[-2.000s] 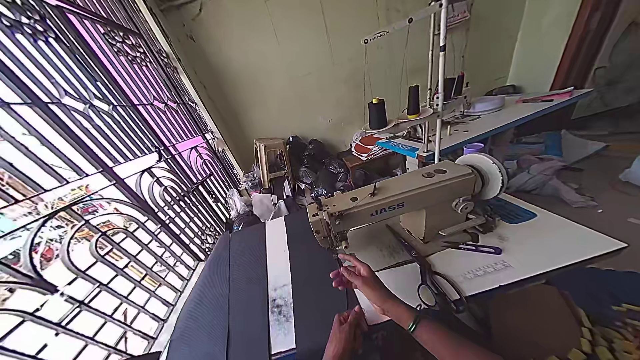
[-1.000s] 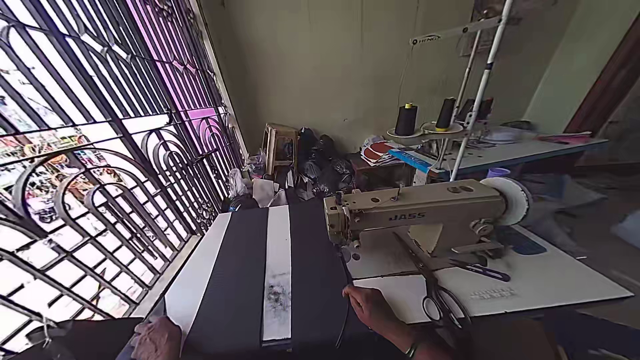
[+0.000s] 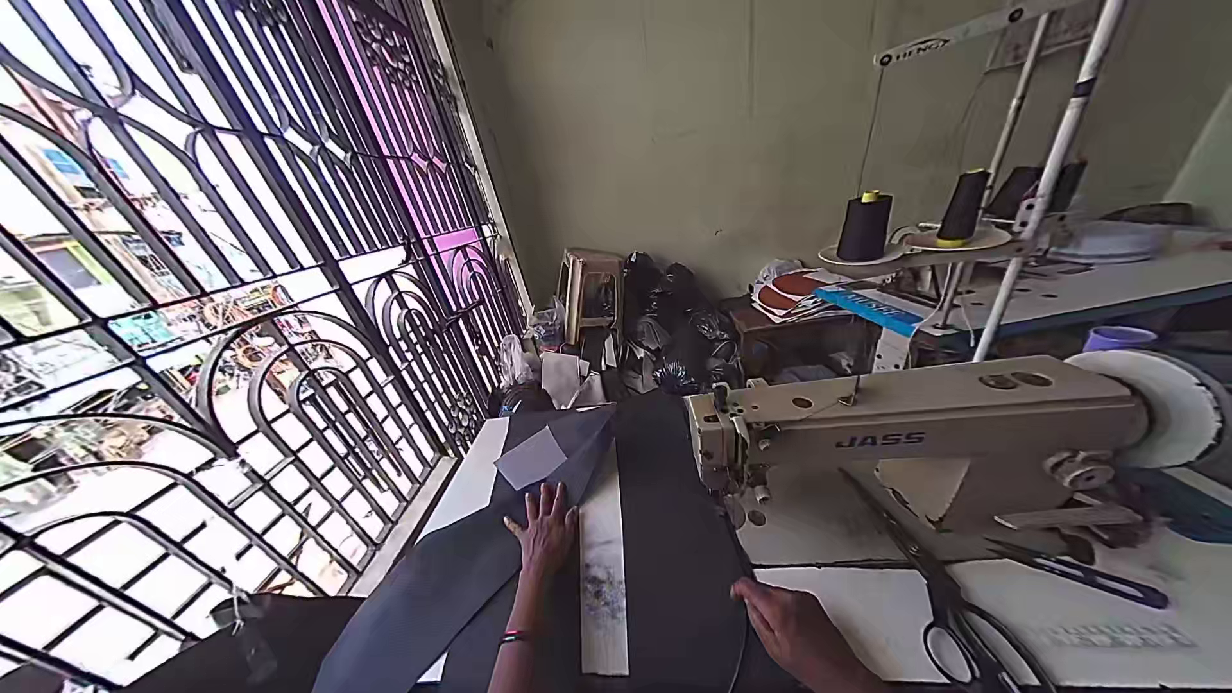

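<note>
Dark fabric (image 3: 674, 539) lies over the left part of the white table, its right edge running beside the needle area of a beige sewing machine (image 3: 924, 414). My left hand (image 3: 547, 534) rests flat with fingers spread on a folded-over part of the fabric, just below a pale rectangular patch (image 3: 531, 457). A long whitish strip (image 3: 603, 577) with dark smudges shows right of that hand. My right hand (image 3: 794, 630) holds the fabric's right edge in front of the machine. Large black-handled scissors (image 3: 948, 597) and thread snips (image 3: 1078, 568) lie on the table at right.
A metal window grille (image 3: 289, 318) runs along the left. Behind the table are a plastic stool (image 3: 589, 289) and black plastic bags (image 3: 679, 318). Black thread cones (image 3: 863, 229) stand on a thread stand behind the machine. A second worktable (image 3: 1078, 284) is at back right.
My left hand has moved from the lower left onto the fabric, whose left part is now folded over. My right hand stays near the fabric's right edge.
</note>
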